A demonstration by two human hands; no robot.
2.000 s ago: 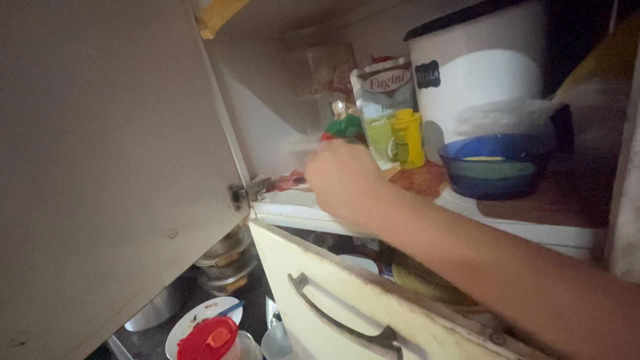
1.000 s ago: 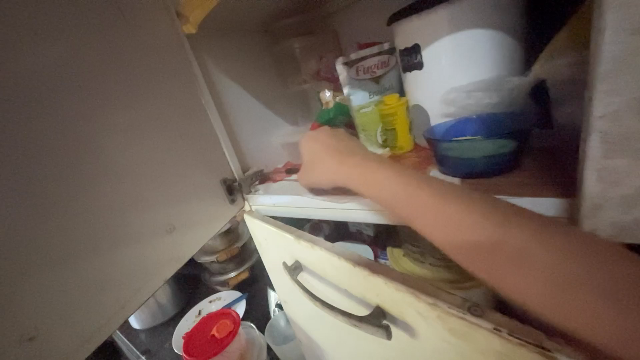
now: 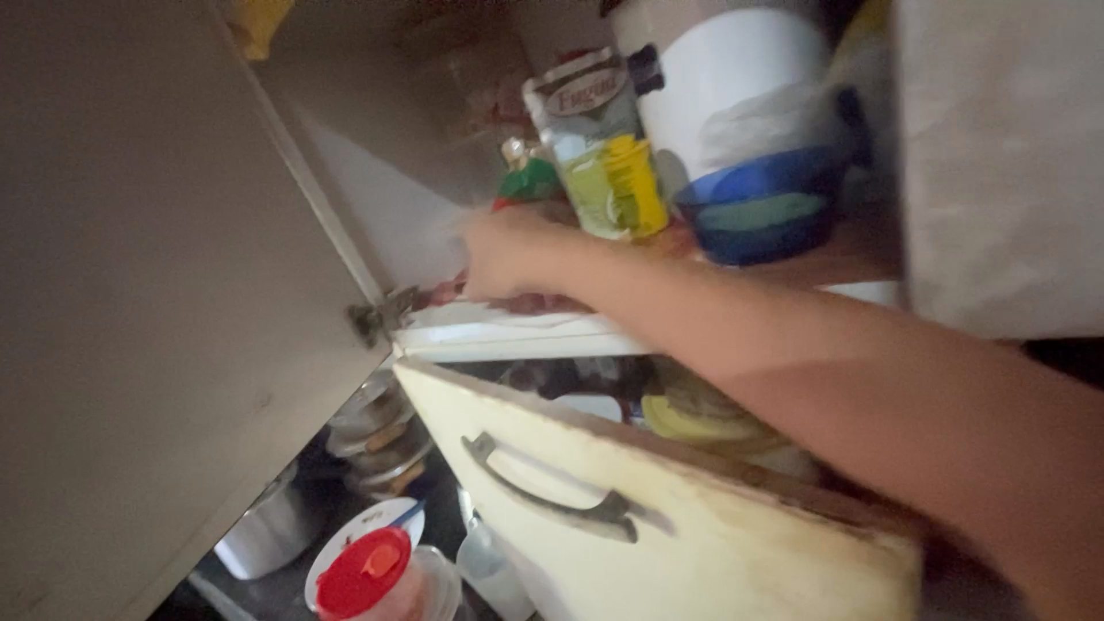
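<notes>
My right hand (image 3: 509, 254) reaches in from the right over the front edge of a cupboard shelf (image 3: 526, 336). It is blurred, with the fingers turned away, so whether it holds anything cannot be told. Just behind it stands a bottle with a green and red label (image 3: 528, 179). To its right a Fugini pouch (image 3: 586, 129) leans beside a yellow container (image 3: 636, 185). A blue glass bowl (image 3: 763, 207) sits farther right, in front of a white canister (image 3: 733, 78). Reddish material (image 3: 444, 291) lies on the shelf by the hand. My left hand is out of view.
A large open cupboard door (image 3: 172, 302) fills the left, its hinge (image 3: 369, 323) near the shelf corner. Below, a cream door with a dark handle (image 3: 552, 496) hangs open. A red-lidded container (image 3: 362, 573), a white plate (image 3: 323, 552) and metal pots (image 3: 267, 530) are at lower left.
My right hand stays by the left part of the shelf, in front of the green and red bottle. No item has plainly changed place.
</notes>
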